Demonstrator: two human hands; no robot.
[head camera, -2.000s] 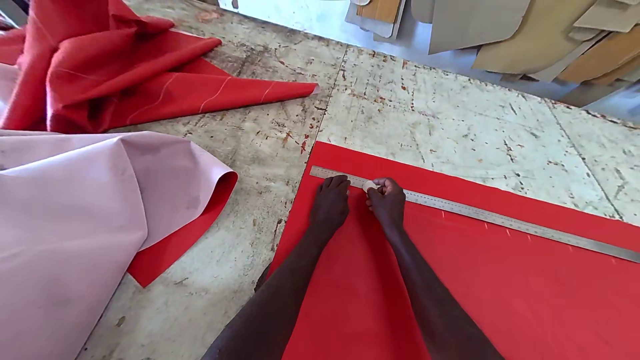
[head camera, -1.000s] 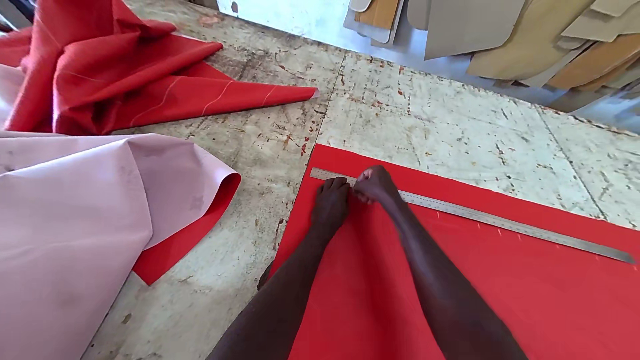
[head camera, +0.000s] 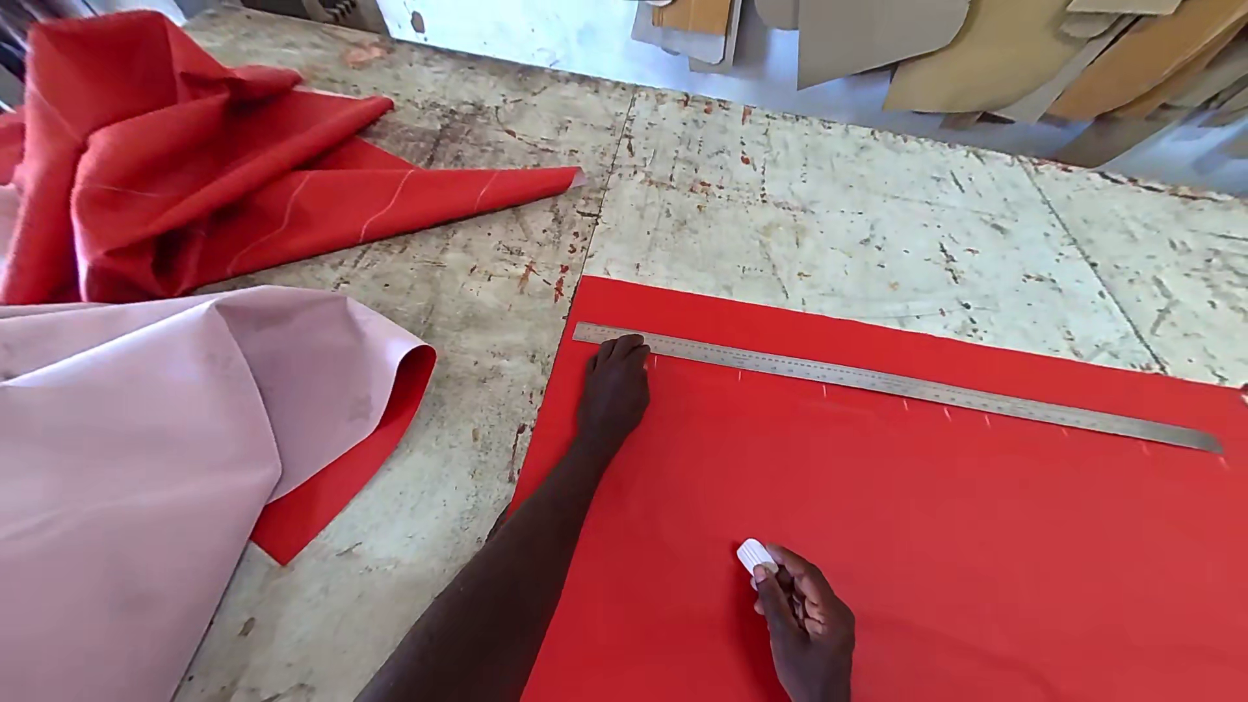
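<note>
A large sheet of red material (head camera: 926, 546) lies flat on the worn work table. Along its far edge runs a long steel ruler (head camera: 877, 378), slightly slanted, with several short white marks just below it. My left hand (head camera: 615, 390) rests near the ruler's left end, its fingertips on the lower edge; whether it grips anything does not show. Lower down, over the middle of the red sheet, my right hand (head camera: 807, 614) holds a small white ridged piece, perhaps tailor's chalk (head camera: 755, 556), between thumb and fingers.
Crumpled red fabric (head camera: 234, 185) with faint white lines lies at the upper left of the table (head camera: 780, 214). Below it is a folded pink-backed sheet (head camera: 127, 439) with a red face. Card pattern pieces (head camera: 868, 39) hang beyond the table's far edge.
My right hand has moved from the ruler down toward the near side, and the white piece now shows in its fingers. My left hand stays near the ruler's left end.
</note>
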